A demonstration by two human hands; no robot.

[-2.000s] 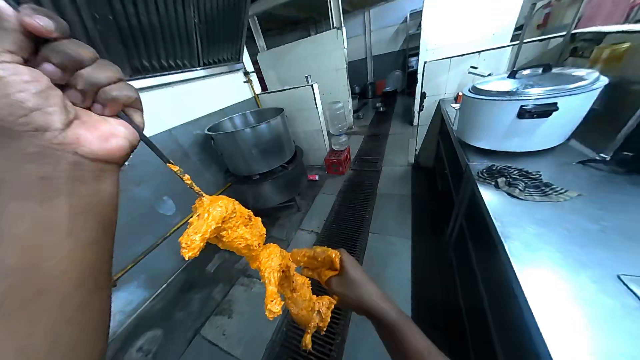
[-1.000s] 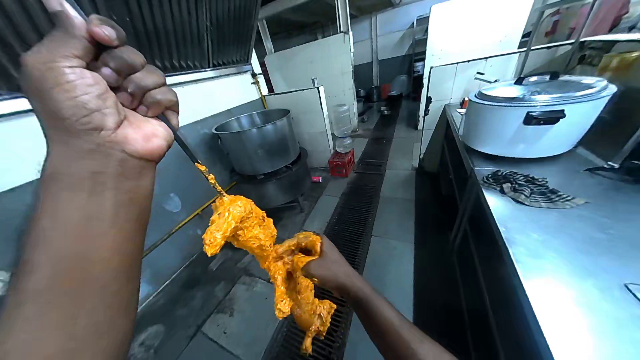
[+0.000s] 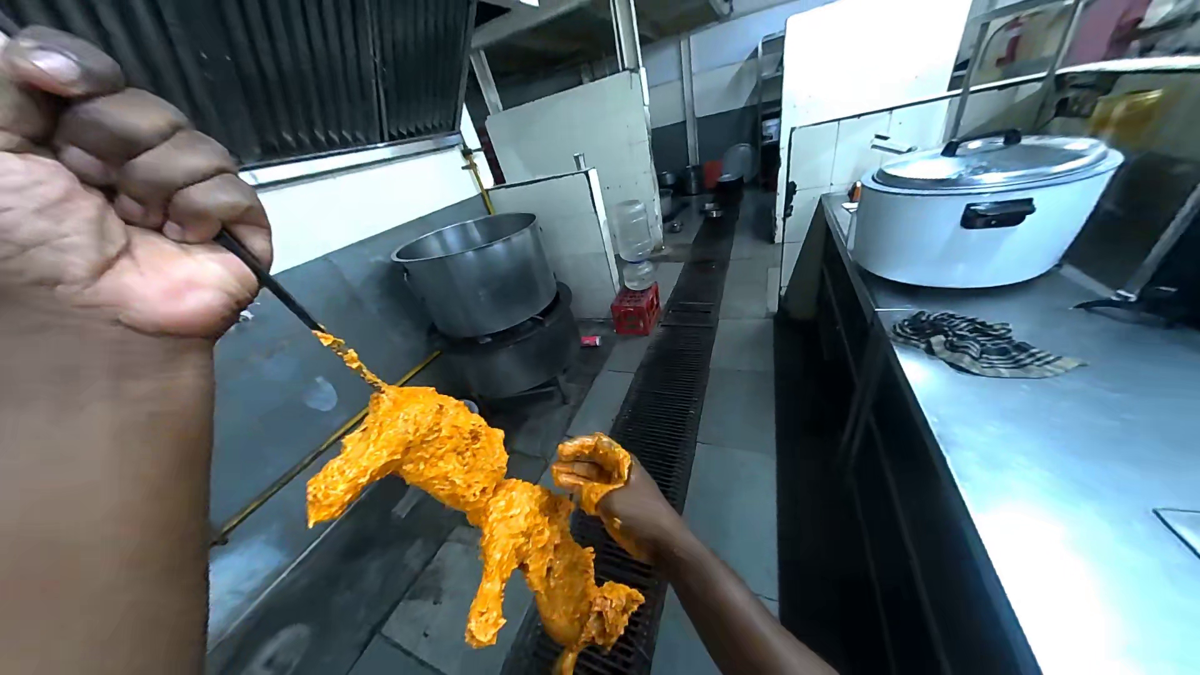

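My left hand [image 3: 141,178] is raised at the upper left, its fingers closed round a dark metal skewer [image 3: 281,295] that slants down to the right. Threaded on the skewer's lower part are chicken pieces [image 3: 431,450] thickly coated in orange marinade; they hang over the floor at the lower middle. My right hand [image 3: 600,478], smeared with the same marinade, is just right of the lower pieces with its fingers curled. Whether it touches the meat or holds any is hidden by the coating.
A steel counter [image 3: 1078,450] runs along the right, bearing a white lidded pot [image 3: 984,220] and a striped cloth [image 3: 984,345]. A large steel pot [image 3: 478,277] stands on a round burner at the left. Beyond are a red crate [image 3: 636,309] and a floor drain grate [image 3: 670,375].
My right hand has come off the middle of the coated chicken, where it was one second ago, and is now to its right. My left hand keeps its hold on the skewer.
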